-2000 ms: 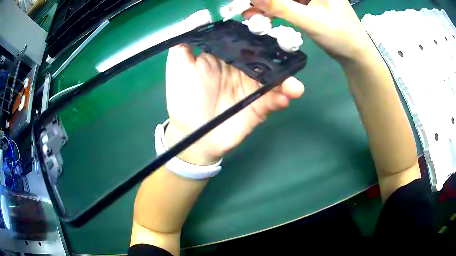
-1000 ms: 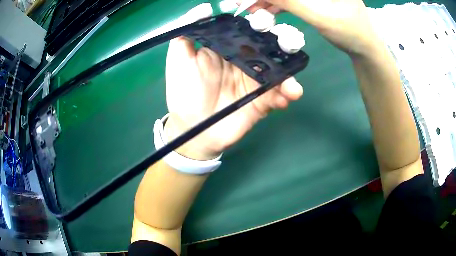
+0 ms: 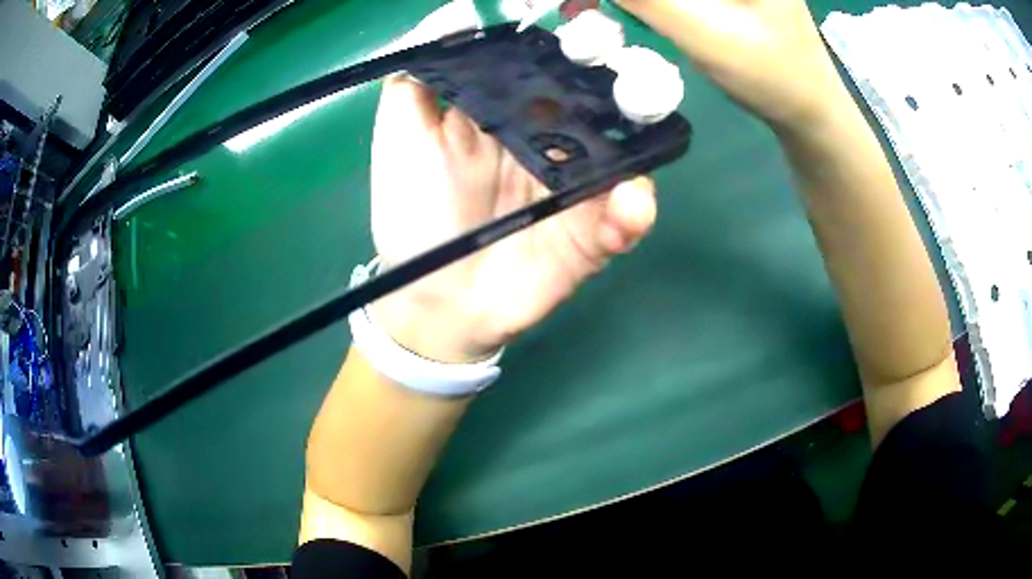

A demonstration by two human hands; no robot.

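Note:
A black phone middle frame (image 3: pixel 543 107) is held tilted above the bench, its solid end with a hole up at the top centre and its open ring reaching to the left edge. My left hand (image 3: pixel 487 221), with a white wristband, holds the solid end from below; white finger cots (image 3: pixel 648 85) show at its upper edge. My right hand (image 3: pixel 736 45) is at the top edge, partly cut off, by the frame's top corner. A pale pointed tip (image 3: pixel 534 14) shows there; the tool's body is hidden or out of the picture.
The green bench mat (image 3: pixel 679 328) lies below. A white perforated sheet (image 3: pixel 973 147) lies at right. Black trays (image 3: pixel 170 51) stand at the upper left. A pale tube (image 3: pixel 156 195) lies near the left bench edge. Blue wires (image 3: pixel 28 368) and a machine are at far left.
The frame's open far end has tilted and swung up and left, uncovering the pale tube. Its solid end has turned slightly in my left hand. My right hand has shifted slightly up and left.

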